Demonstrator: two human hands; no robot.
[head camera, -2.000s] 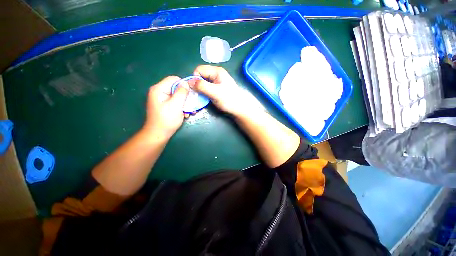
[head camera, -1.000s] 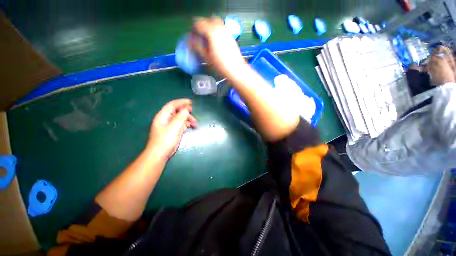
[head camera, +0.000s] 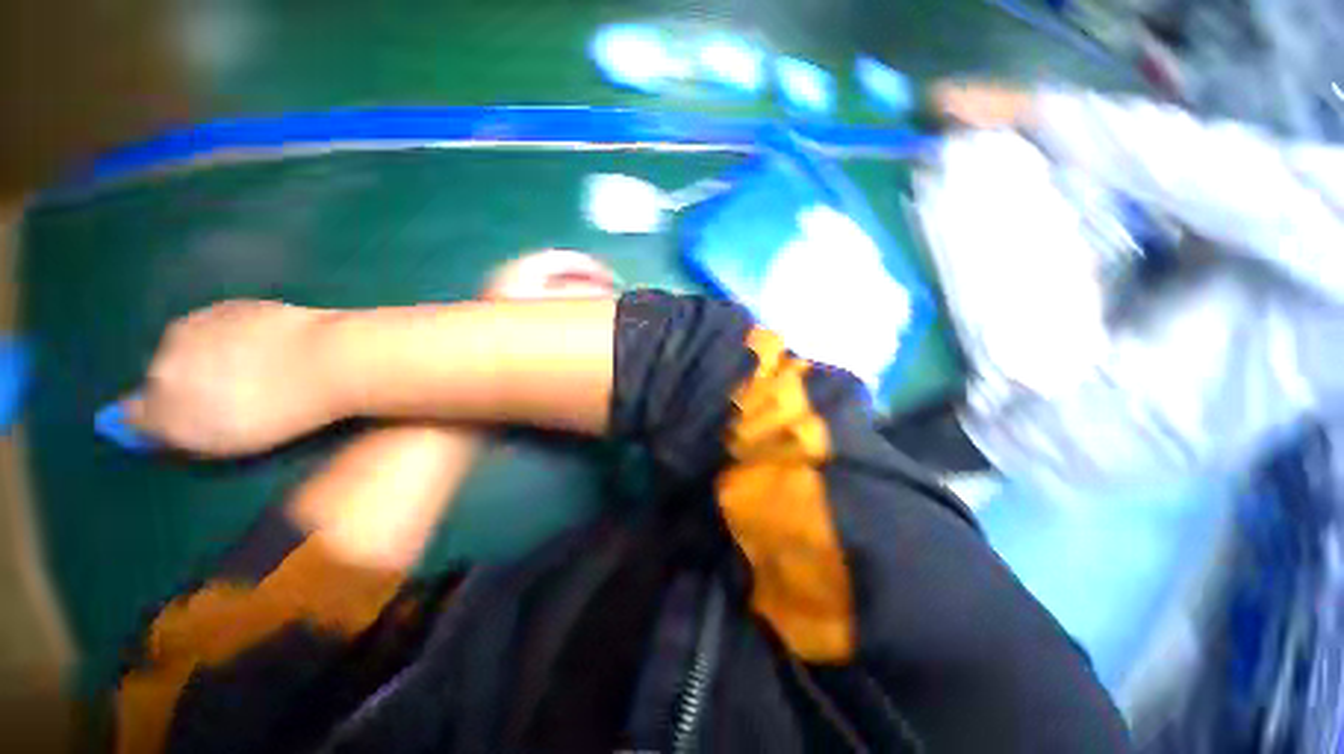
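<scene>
The picture is blurred. My right hand (head camera: 236, 379) is at the far left of the bench, its forearm crossing over my left arm. Its fingers are closed on a blue housing (head camera: 124, 427), mostly hidden by the hand. Another blue housing (head camera: 12, 383) is cut off by the left edge. My left hand (head camera: 553, 276) is at mid-bench, partly hidden behind my right forearm; its grip is unclear. The blue bin (head camera: 722, 236) with whitish clear pieces (head camera: 843, 287) stands to the right. A whitish pad (head camera: 624, 203) with a thin rod lies left of the bin.
Several blue units (head camera: 730, 62) sit in a row beyond the blue rail (head camera: 442, 127). At right are whitish stacked trays (head camera: 1017, 251) and a neighbouring person's pale sleeve (head camera: 1179, 162) and hand. A cardboard edge (head camera: 33, 545) stands at the left.
My right hand has left the far green strip and swung across to the blue housing at the left. The blue piece it held is no longer in it. The view has shifted.
</scene>
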